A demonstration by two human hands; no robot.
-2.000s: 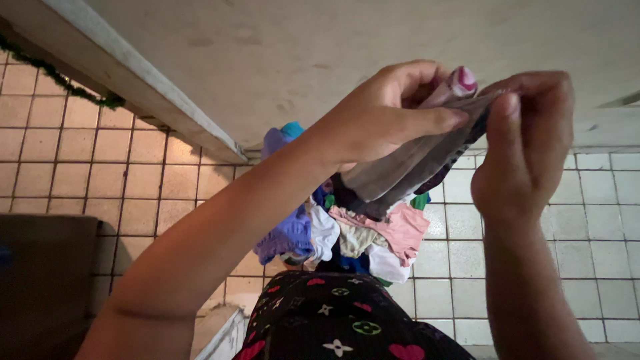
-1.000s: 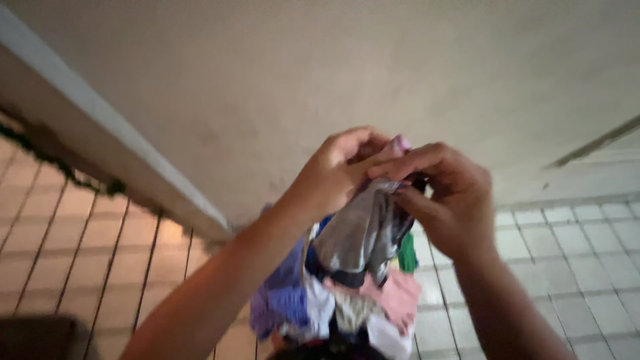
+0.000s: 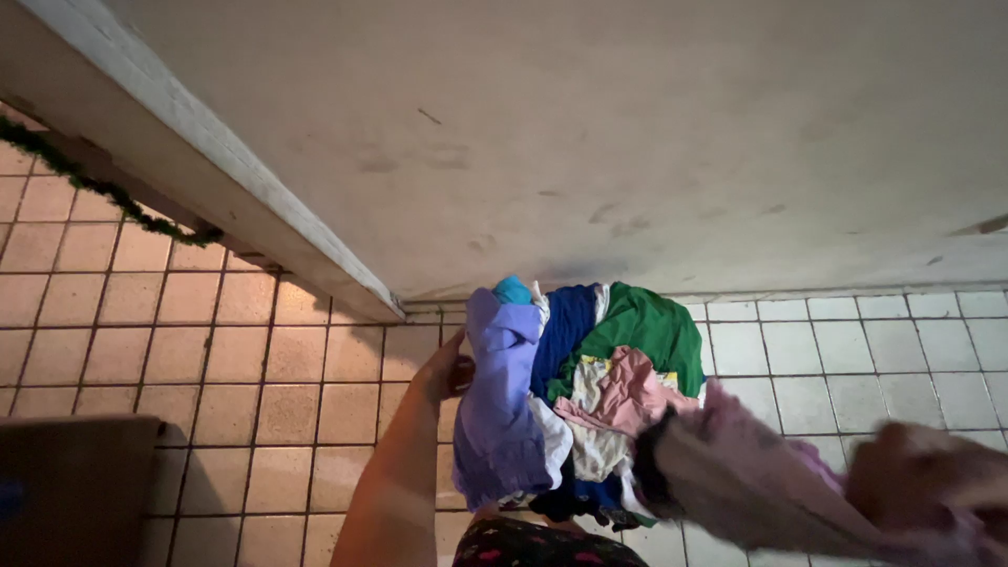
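A heap of clothes rests low in front of me, against the wall. It has a lavender garment (image 3: 504,394) on its left, a green cloth (image 3: 650,331) and a dark blue cloth (image 3: 563,327) at the back, and a pink garment (image 3: 626,394) on top. My left hand (image 3: 450,368) is at the heap's left side, beside the lavender garment; its fingers are partly hidden. Far to the right, my right hand (image 3: 917,472), blurred, grips a greyish-pink garment (image 3: 756,472) that stretches leftward to the heap's right edge.
A stained, pale wall (image 3: 630,142) rises behind the heap. At the left stand a wall edge or door frame (image 3: 260,181) and a green tinsel garland (image 3: 102,185). A dark brown object (image 3: 75,488) sits at the lower left on the tiled floor (image 3: 244,346).
My hands have moved apart: the left has let go of the greyish garment and gone down to the heap's left side, while the right has swung the garment out to the right.
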